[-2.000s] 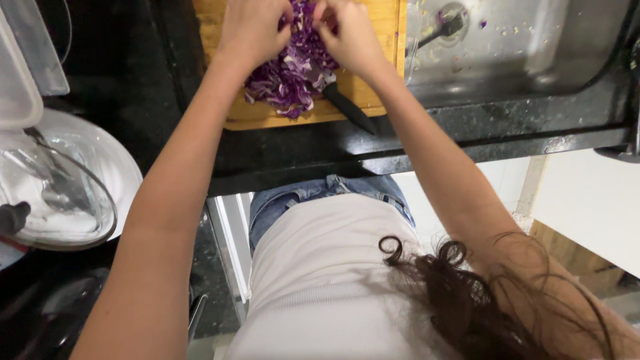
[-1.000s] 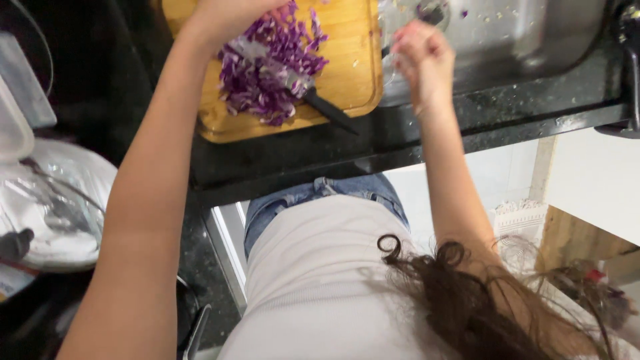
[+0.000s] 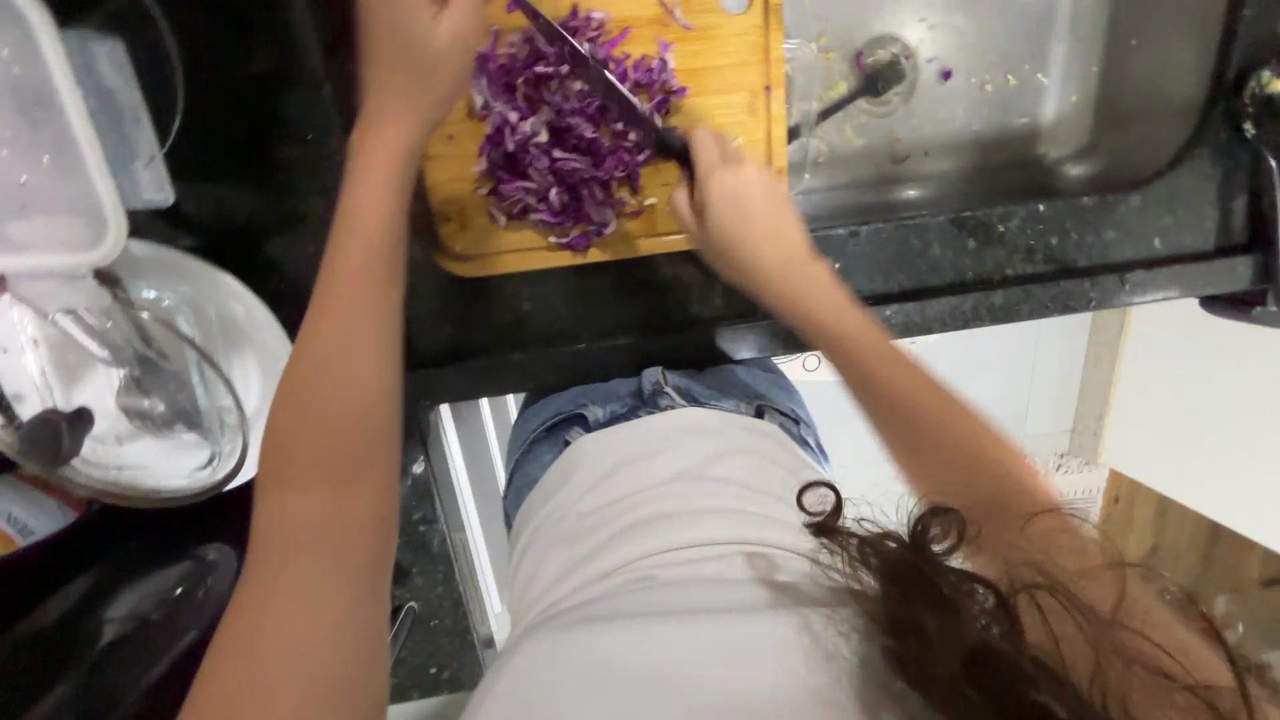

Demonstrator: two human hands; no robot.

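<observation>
My right hand (image 3: 735, 195) grips the black handle of a kitchen knife (image 3: 600, 80), whose blade lies slantwise over a heap of shredded red cabbage (image 3: 560, 150). The cabbage is piled on a wooden cutting board (image 3: 735, 60) at the top of the view. At the board's left edge is my left hand (image 3: 420, 50), partly cut off by the top of the frame, so its fingers are mostly hidden and I cannot tell whether it holds anything.
Right of the board is a steel sink (image 3: 1000, 110) with food scraps and a dark-handled utensil (image 3: 850, 100) by the drain. To the left stand a glass lid (image 3: 150, 420), a white bowl (image 3: 240, 320) and a translucent plastic container (image 3: 60, 140). Dark stone counter (image 3: 1050, 240) borders the sink.
The knife lay on the board in both earlier frames; now my right hand has hold of it. That hand was over the sink's edge one second ago and has come back to the board.
</observation>
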